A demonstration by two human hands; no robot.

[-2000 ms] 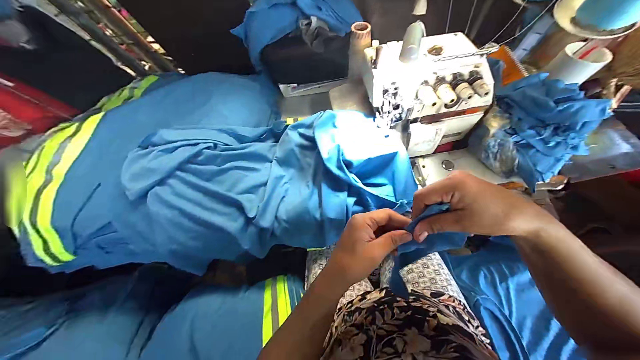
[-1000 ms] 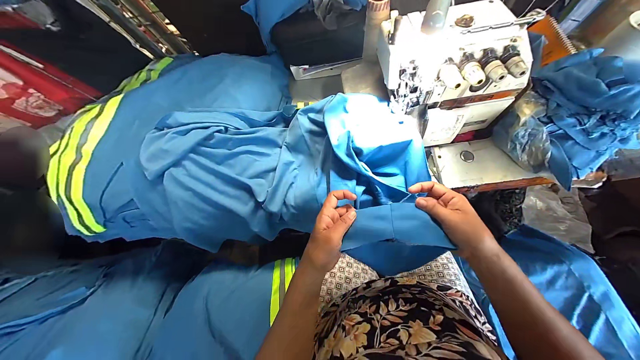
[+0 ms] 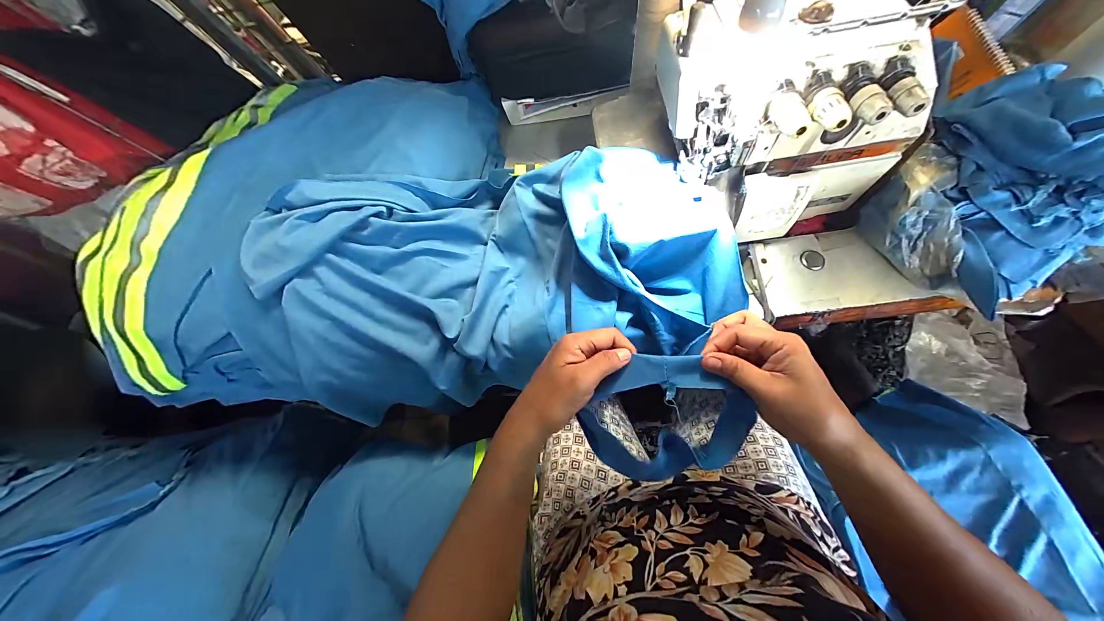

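A looped blue fabric band (image 3: 668, 371) is stretched between my two hands above my lap. My left hand (image 3: 582, 371) pinches its left part between thumb and fingers, and my right hand (image 3: 755, 362) pinches it on the right. Between them a seam crosses the band, with loose threads hanging from it. The rest of the loop droops below. Just beyond my hands, a bunched blue garment (image 3: 388, 267) extends to the left and up to the brightly lit needle area of a white overlock sewing machine (image 3: 785, 103).
Folded blue fabric with reflective yellow stripes (image 3: 147, 276) lies at the left. The machine's metal bed plate (image 3: 828, 272) has a wooden edge. Blue fabric scraps (image 3: 1026, 181) and a clear plastic bag (image 3: 927, 224) are piled at the right. An orange spiral notebook (image 3: 975, 52) stands behind.
My hands were close together on the blue fabric, then moved apart and held it as a wide, flat piece. Now it shows as a narrower strip between them, with a loop hanging below.
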